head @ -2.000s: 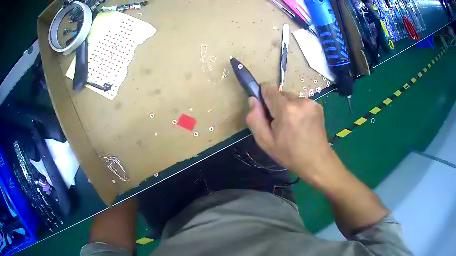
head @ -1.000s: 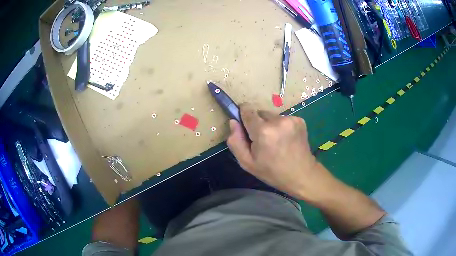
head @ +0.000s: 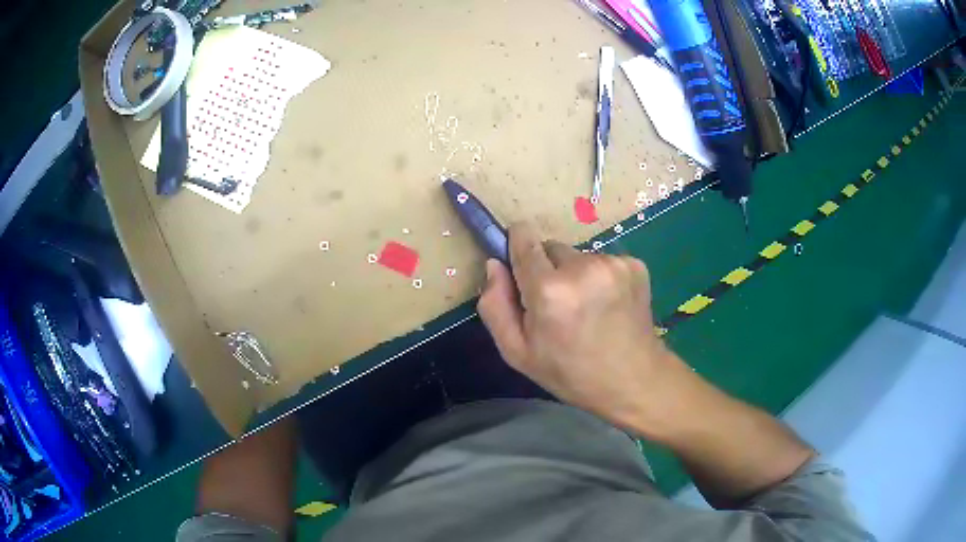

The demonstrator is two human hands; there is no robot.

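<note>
My right hand (head: 577, 318) grips a slim black tapered handpiece (head: 479, 220) between thumb and fingers, over the near edge of the cardboard tray (head: 286, 307). Its narrow tip points up and left, close to thin pale wire-like loops (head: 437, 122) on the cardboard. A small pale ring mark shows near the tip. My left hand is not visible; only the left forearm shows at the bottom left, its far end hidden below the bench edge. A red square (head: 399, 258) lies left of the handpiece, and another (head: 586, 210) lies right of it.
Silver tweezers (head: 604, 122) and a blue tool with a thin bit (head: 704, 90) lie on the right. Small pale rings (head: 663, 191) are scattered nearby. A tape roll (head: 148, 61), printed paper (head: 238, 116) and bent wire pieces (head: 248, 356) are on the left. A blue crate (head: 32, 423) stands far left.
My right hand and the handpiece have moved left and down from two seconds ago, uncovering the right red square. In the last second they have barely moved.
</note>
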